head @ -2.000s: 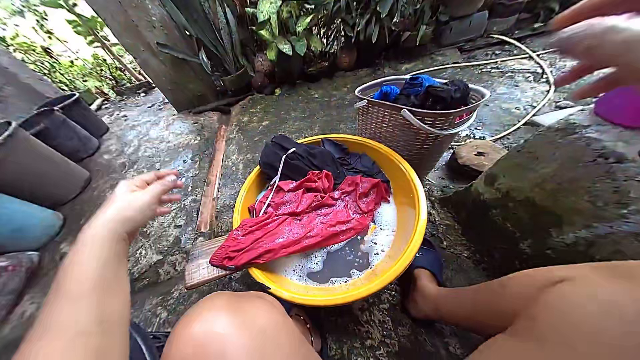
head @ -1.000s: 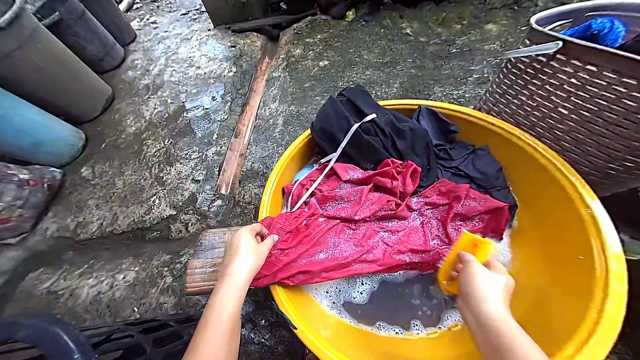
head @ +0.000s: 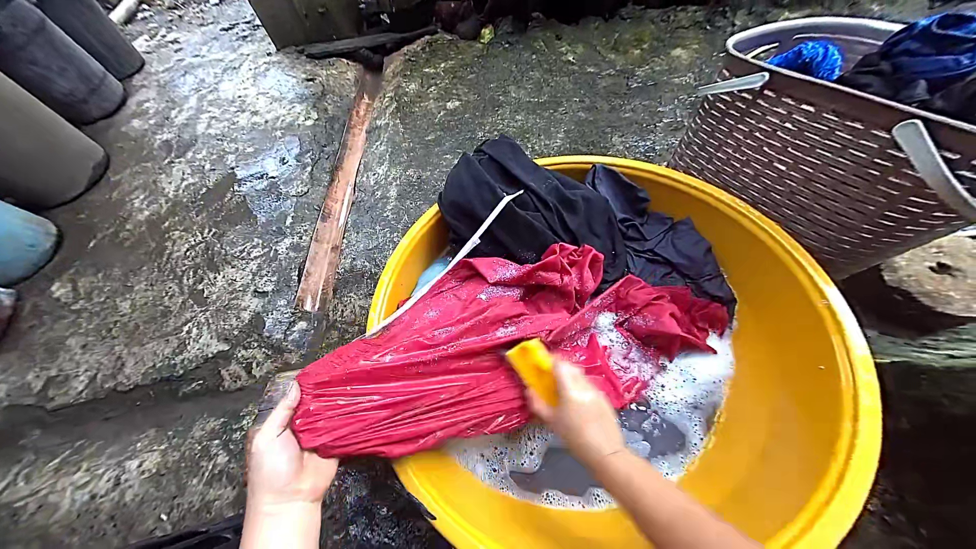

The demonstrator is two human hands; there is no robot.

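Observation:
A large yellow plastic basin (head: 793, 328) holds soapy water (head: 564, 465), a wet red cloth garment (head: 427, 374) and black clothes (head: 534, 206). My left hand (head: 290, 457) grips the red garment's end at the basin's left rim, where a wooden board (head: 276, 393) lies mostly hidden beneath the cloth. In my right hand (head: 576, 412) is a yellow scrub brush (head: 534, 370), its lower side against the red fabric; motion blurs that hand. A white drawstring (head: 488, 221) runs over the clothes.
At the upper right stands a brown woven-pattern plastic basket (head: 801, 160) with dark and blue items. Several dark pots (head: 46, 145) and a blue container (head: 23, 244) line the left side. A wood strip (head: 335, 206) lies on wet concrete; a round stone (head: 938, 274) sits beneath the basket.
Both hands were off the cloth two seconds ago; one second ago the left held it and the right had the brush. The brush has since moved left onto the red garment, which is now stretched out.

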